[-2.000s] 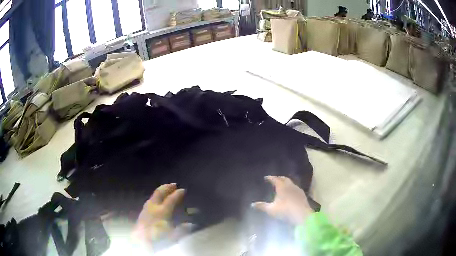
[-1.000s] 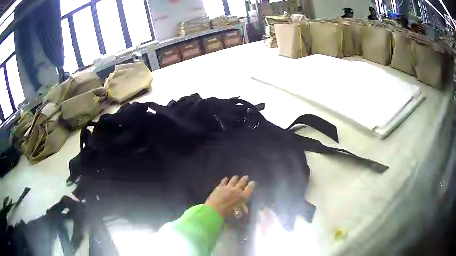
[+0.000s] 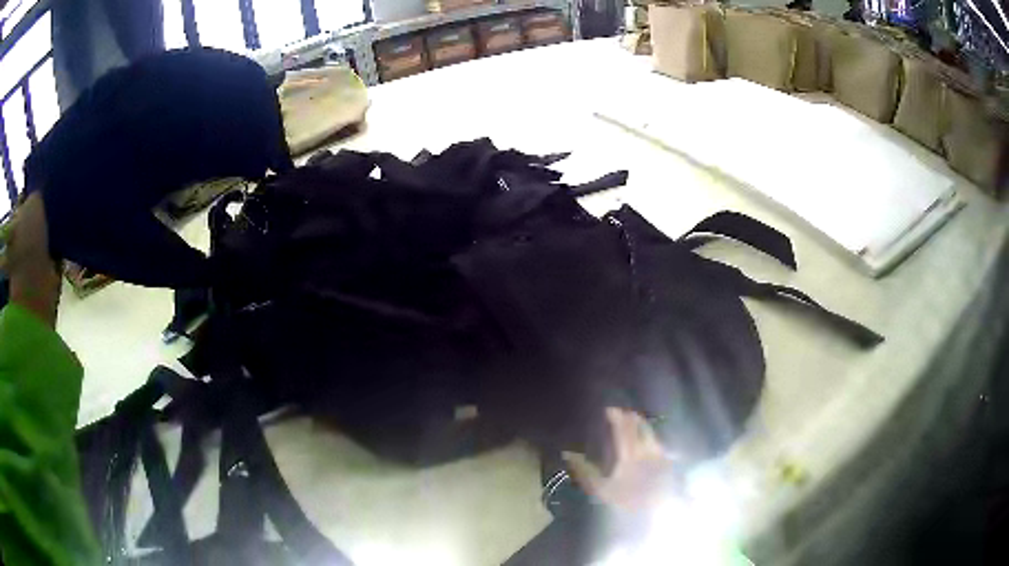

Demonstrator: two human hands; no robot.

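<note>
My left hand (image 3: 35,249), cut off partly by the left edge, holds a black bag (image 3: 166,133) raised above the table's left side; its fingers are mostly hidden. My right hand (image 3: 628,462) lies at the near edge of the black bag pile (image 3: 443,299), fingers apart, blurred by glare. A shiny ring (image 3: 555,489) on a black strap shows just left of it. A small pale patch (image 3: 466,412) is on the black fabric. Strap ends (image 3: 819,304) stick out of the pile to the right.
Black straps (image 3: 238,475) hang in a heap at the near left. A khaki bag (image 3: 321,105) lies behind the raised bag. A white sheet stack (image 3: 797,166) lies right of the pile, with khaki bags (image 3: 763,50) behind it. A yellow bit (image 3: 791,473) is at right.
My left hand has moved from the pile to the far left and now holds up a black bag. My right hand shows more clearly near the ring. The pile's front bags have shifted.
</note>
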